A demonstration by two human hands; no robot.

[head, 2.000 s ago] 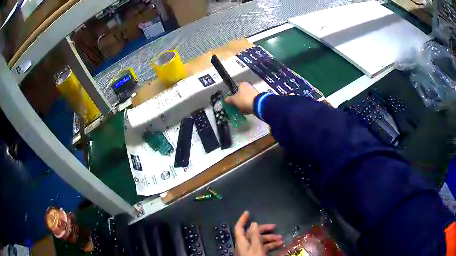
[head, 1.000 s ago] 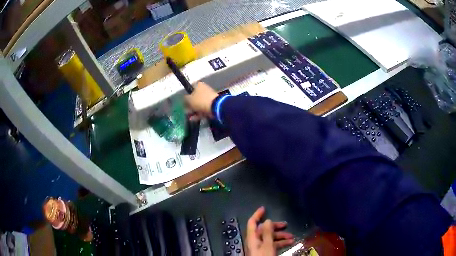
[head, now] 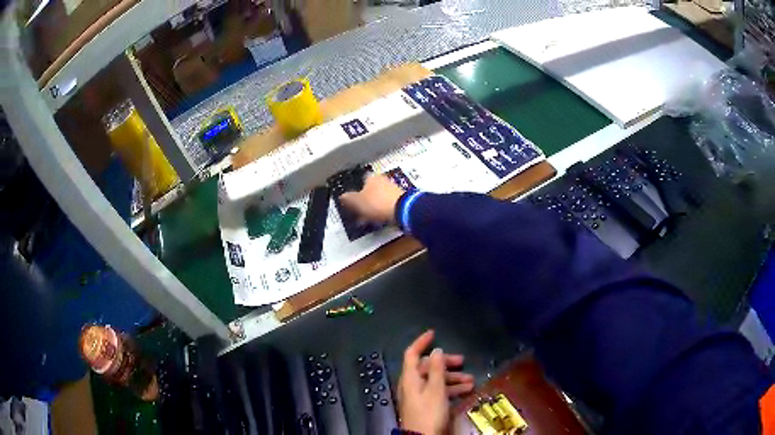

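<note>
My right hand [head: 374,202] reaches over the white printed sheet, fingers low on black remote parts [head: 355,180]; it is blurred, so I cannot tell if it grips one. Another black remote bar [head: 314,224] lies just left of it. Green circuit boards [head: 282,231] lie together left of that bar. My left hand [head: 432,382] is palm up, fingers apart and empty, at the bottom, beside the red-brown board [head: 544,392]. A yellow-brass battery-shaped block [head: 497,415] sits on that board.
Green batteries [head: 350,307] lie on the dark mat. A row of remotes [head: 323,391] stands lower left, a fanned stack [head: 625,200] right. The sheet [head: 255,285] rests over a wooden board [head: 357,276]. Yellow tape [head: 294,109] stands behind; a clear bag [head: 735,127] is far right.
My right hand went left over the sheet with a black bar, then back right and lower. A green board moved from the right of the black parts to beside the other green board. My left hand stays open.
</note>
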